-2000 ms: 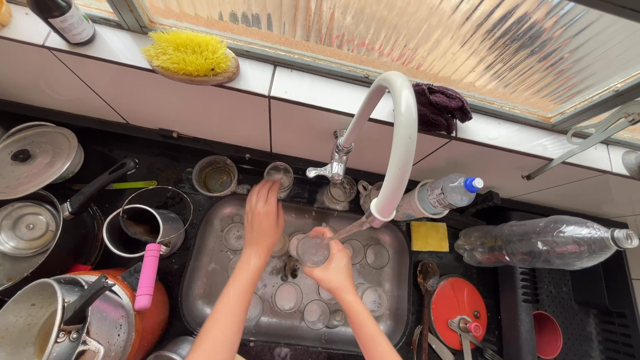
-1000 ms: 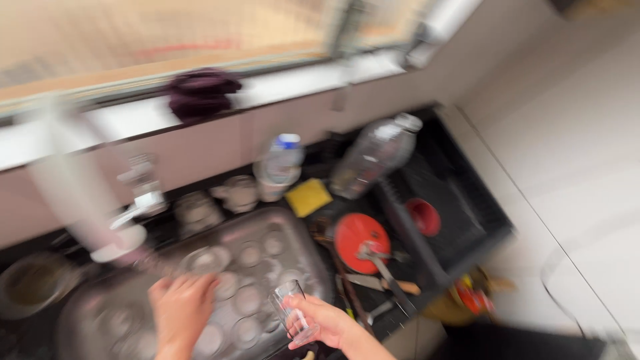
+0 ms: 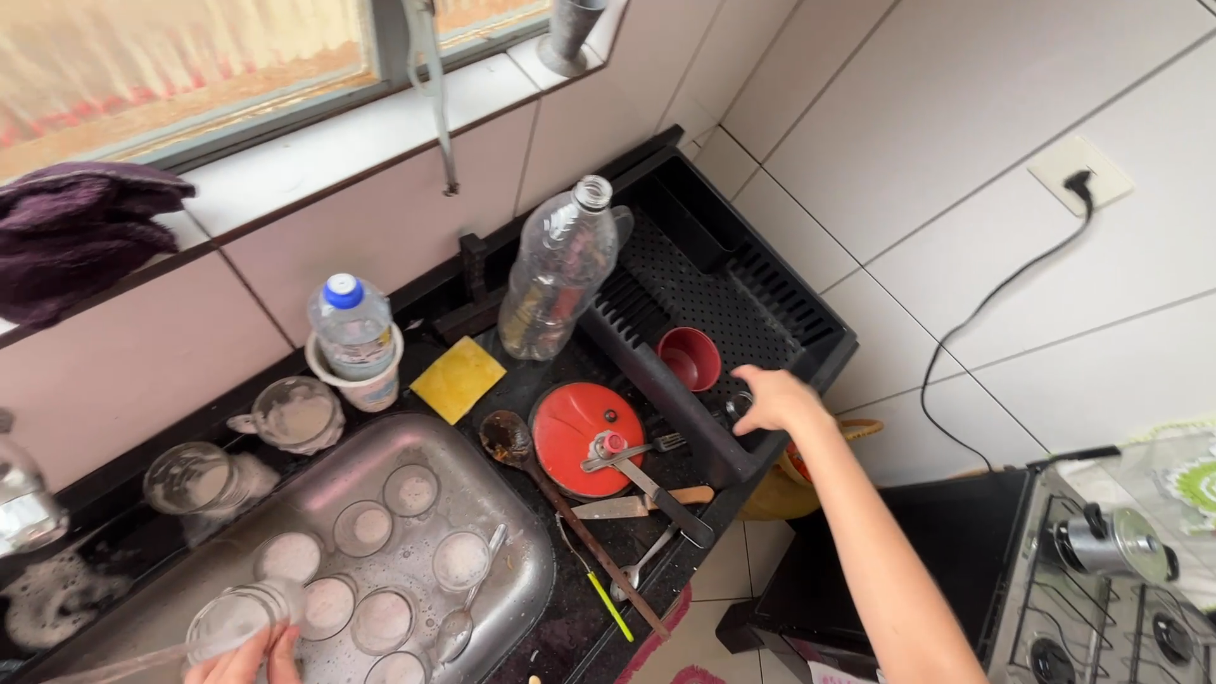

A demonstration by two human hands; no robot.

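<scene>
Over the near left of the metal sink, my left hand [image 3: 252, 655] holds a clear glass [image 3: 231, 622] by its side, with a stream of water beside it. Out at the right, my right hand [image 3: 781, 399] reaches into the black dish rack [image 3: 750, 285], its thumb and fingers around a small clear glass [image 3: 738, 407] near the rack's front edge. A red cup [image 3: 689, 359] lies just left of that hand. Several soapy glasses [image 3: 383, 619] and a spoon [image 3: 456, 632] are in the sink basin [image 3: 518, 532].
Between sink and rack lie a red lid [image 3: 579, 427], a wooden spoon [image 3: 508, 439], a knife [image 3: 613, 508] and a yellow sponge [image 3: 459, 380]. A large plastic bottle [image 3: 556, 275] stands against the rack. Soapy mugs [image 3: 299, 415] line the back edge. A stove [image 3: 1130, 608] is at right.
The view has swung right. My right hand has moved from over the sink into the dish rack with the small glass. My left hand now holds a glass; one second ago none showed plainly in it.
</scene>
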